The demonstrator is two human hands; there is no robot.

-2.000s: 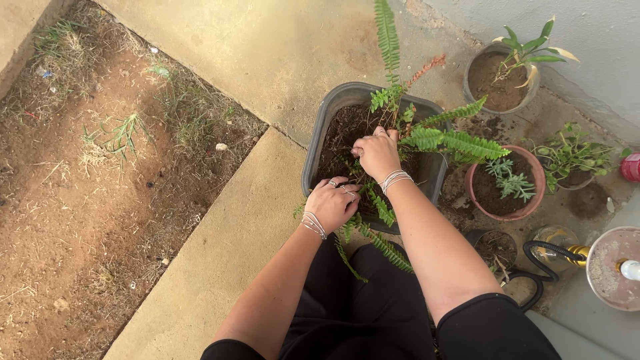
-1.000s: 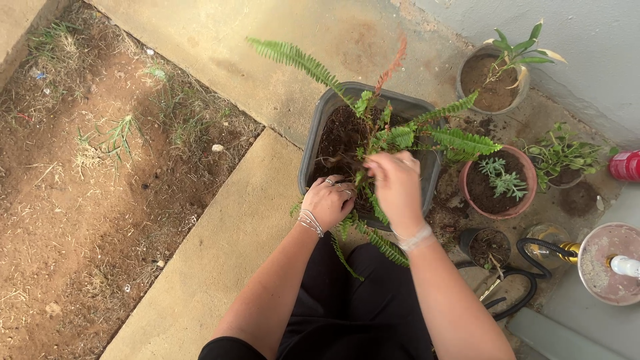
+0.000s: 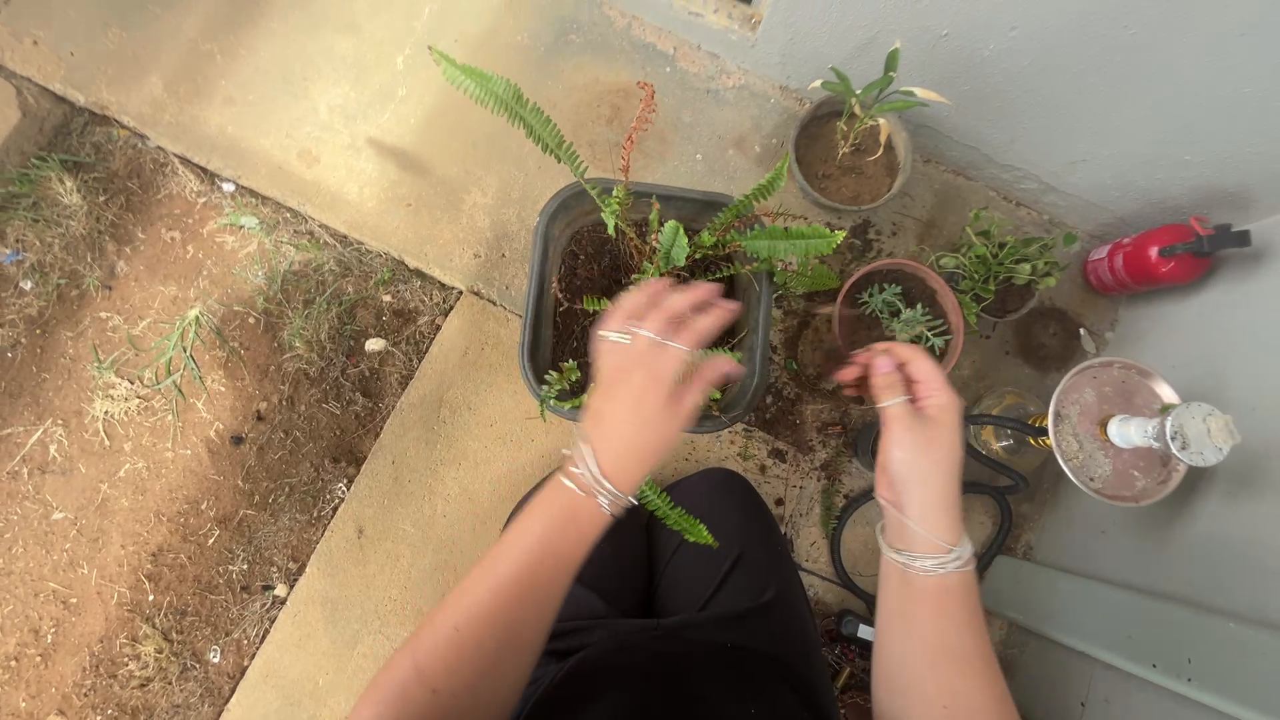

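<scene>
My left hand point(image 3: 655, 375), blurred by motion, hovers over the near part of a dark rectangular planter point(image 3: 537, 300) with its fingers spread and nothing seen in them. A fern point(image 3: 672, 245) grows from the soil in that planter; one long green frond and a dry reddish-brown frond rise at its far side. To the right, my right hand point(image 3: 905, 400) is beside the planter, in front of a round terracotta-coloured pot point(image 3: 957, 345). Its thumb and fingertips are pinched together; thin brownish strands seem to show at them, but blur hides what they are.
Behind stands a pot with a leafy plant point(image 3: 850, 160). A small bushy potted plant point(image 3: 1000, 262), a red fire extinguisher point(image 3: 1150, 258) and a hookah with a round tray point(image 3: 1085, 455) and black hose point(image 3: 845, 530) are at right by the grey wall point(image 3: 1050, 90). Bare soil point(image 3: 190, 400) lies left.
My right hand has moved away from the fern to the right of the planter. My left hand has come off the soil, and its fingers have spread.
</scene>
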